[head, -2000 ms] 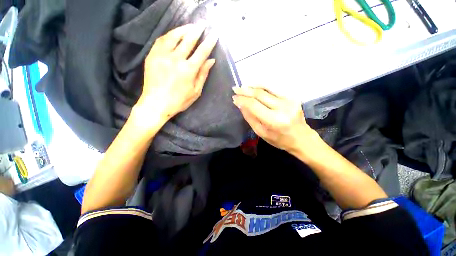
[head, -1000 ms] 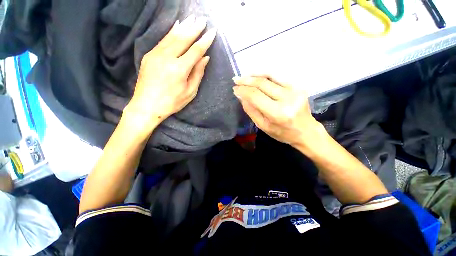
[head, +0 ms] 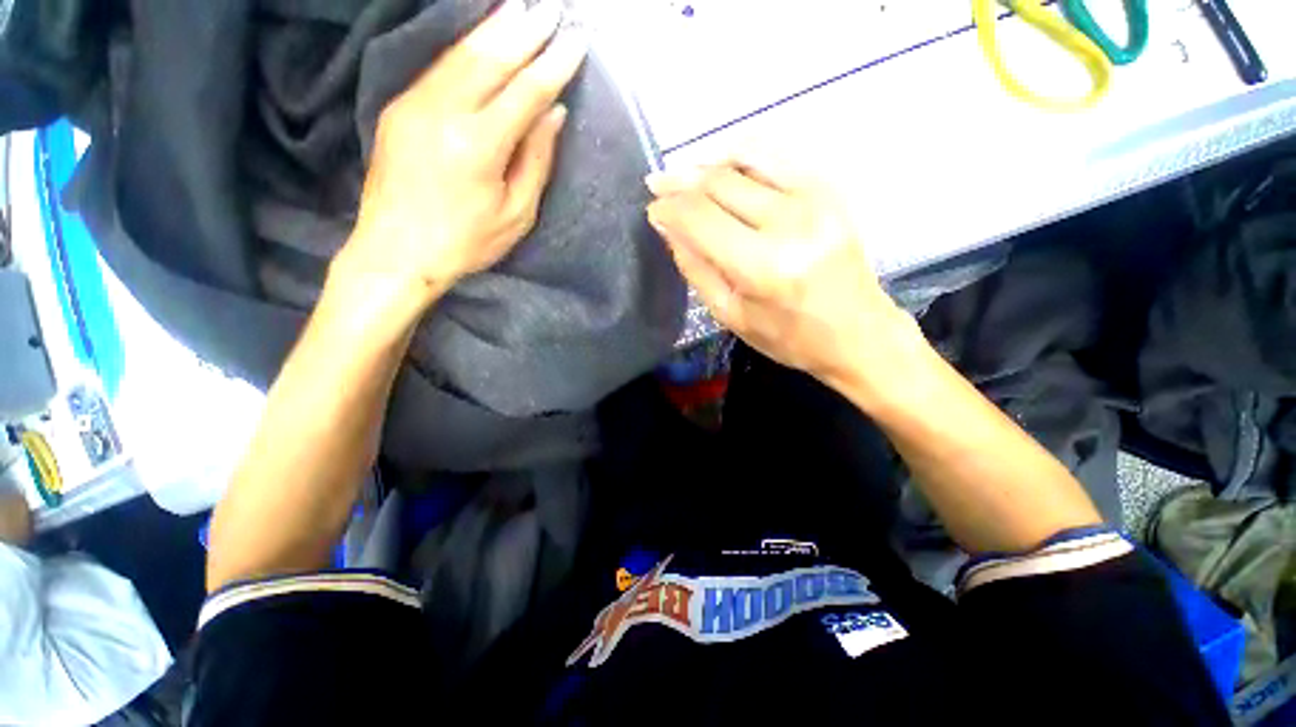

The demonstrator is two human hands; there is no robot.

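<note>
A dark grey garment piece [head: 569, 305] lies in a large folded heap at the left of the white table and hangs over its front edge. My left hand [head: 462, 156] rests on the cloth with its fingers spread a little, pressing it; its fingertips are washed out by light at the top edge. My right hand [head: 760, 256] pinches the cloth's right edge between thumb and fingers. A thin whitish strip [head: 625, 100] runs along that edge up from my right fingertips. The needle area is not visible.
Scissors with a yellow loop [head: 1045, 64] and a green loop lie at the table's top right, beside a slim black tool [head: 1231, 40]. A ruler tape [head: 1123, 168] runs along the table edge. More grey cloth [head: 1023, 362] and a blue bin [head: 1205, 625] are below. A person's pale sleeve [head: 71, 625] shows lower left.
Both hands and the grey cloth have moved up and slightly left, toward the top edge. My right hand still pinches the cloth edge, and my left hand stays on the heap.
</note>
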